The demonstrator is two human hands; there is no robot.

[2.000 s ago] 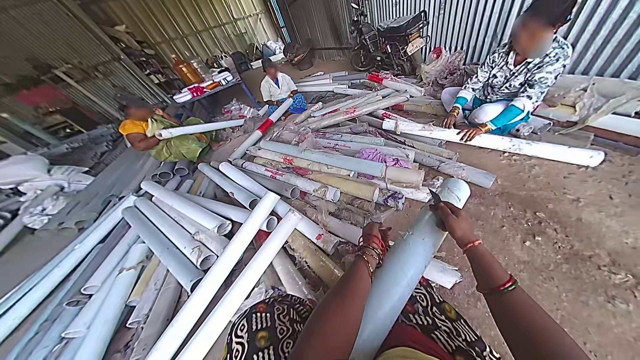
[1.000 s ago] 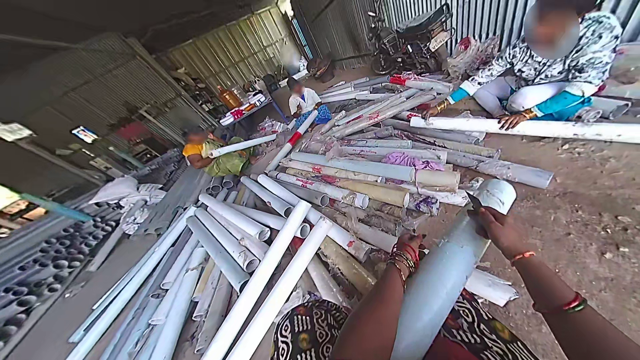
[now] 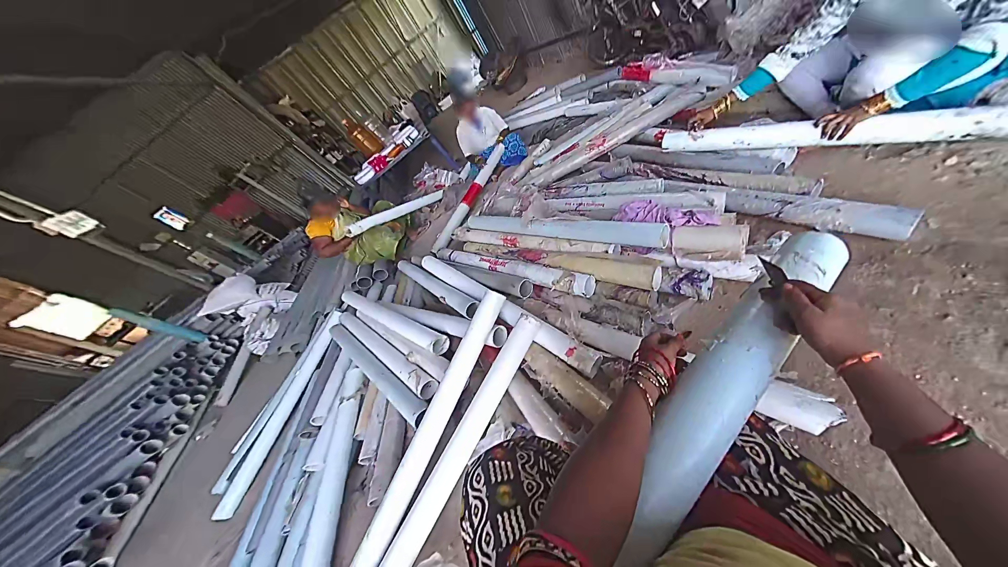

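Note:
A wide pale blue-grey plastic pipe (image 3: 717,394) lies slantwise across my lap, its far end pointing up and right. My right hand (image 3: 811,311) is closed on a dark blade (image 3: 773,272), perhaps a knife, whose tip stands up over the pipe near that end. At the pipe's left side is my left hand (image 3: 661,354), with bangles at the wrist; whether its fingers grip anything cannot be told. White and cream pipes, some in torn plastic film (image 3: 583,323), lie heaped beyond it.
A co-worker's hands (image 3: 843,122) rest on a long white pipe (image 3: 906,130) at upper right. Two more people sit beyond the heap, one holding a white pipe (image 3: 398,213). Two white pipes (image 3: 465,441) slant up at my left. Stacked grey pipes (image 3: 118,457) line the far left.
The view has swung, showing more of the left side. The co-worker's hands at upper right have moved apart along the white pipe. My hands stay at the blue-grey pipe.

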